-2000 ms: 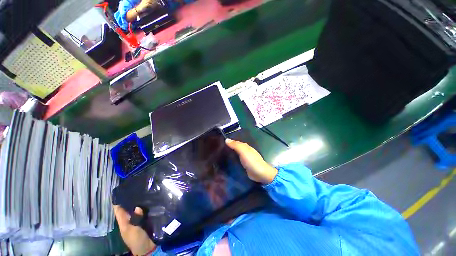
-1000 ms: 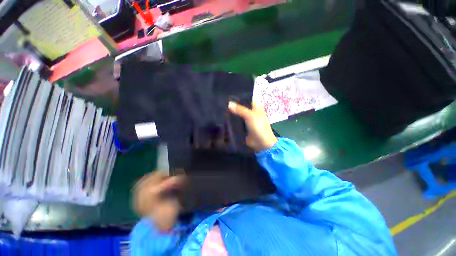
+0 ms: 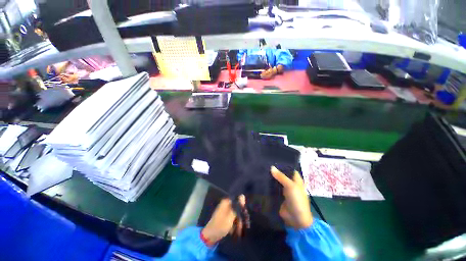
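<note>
A black panel (image 3: 250,158) with a white label at its left lies tilted in front of me, blurred. My right hand (image 3: 295,199) grips its right side, thumb on top. My left hand (image 3: 223,220) is at its lower edge with fingers curled around a dark part or edge; which one is too blurred to tell. Another black surface (image 3: 260,244) lies below, between my sleeves. A blue bin (image 3: 177,152) is mostly hidden behind the panel's left end.
A leaning stack of panels and white sheets (image 3: 120,137) stands left. A white sheet with red dots (image 3: 337,177) lies right, beside a tall black stack (image 3: 426,188). A white shelf rail (image 3: 327,38) crosses above. Across the green bench, a person's hand (image 3: 272,71) works at a red-topped bench.
The view has tilted up and levelled, showing the shelf and far bench. The panel was first held glossy side up; its matt side now shows. My left hand has moved in from the panel's left end.
</note>
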